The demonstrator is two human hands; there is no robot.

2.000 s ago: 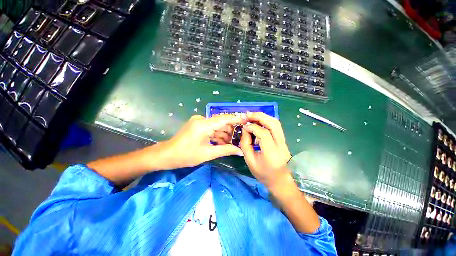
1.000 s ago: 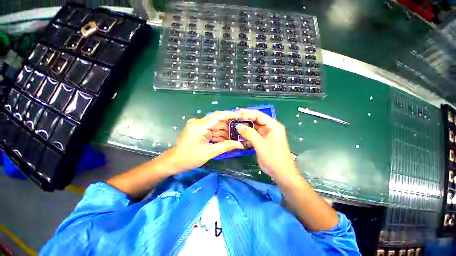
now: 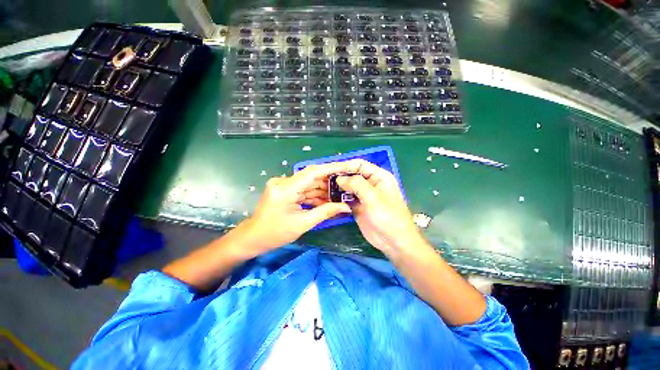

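A small dark watch case (image 3: 337, 189) with a thin metallic rim lies between my two hands, near the middle of the view. My left hand (image 3: 284, 208) holds it from the left side, with the thumb below. My right hand (image 3: 381, 206) holds it from the right, with fingers over its face. The fingers hide part of the case. The blue parts box (image 3: 388, 155) is just behind and under my hands; its inside is mostly covered.
A clear component tray (image 3: 347, 132) lies behind the box. A glossy black case tray (image 3: 108, 155) is at left, holding a few framed pieces. Tweezers (image 3: 469, 157) and scattered bits lie right of the box. Clear ribbed trays (image 3: 611, 217) are at far right. A small pale piece (image 3: 422, 220) is beside my right wrist.
The case has turned from edge-on to more face-up between my hands, and my right fingers have moved over its face. The view has shifted, showing more of the black tray.
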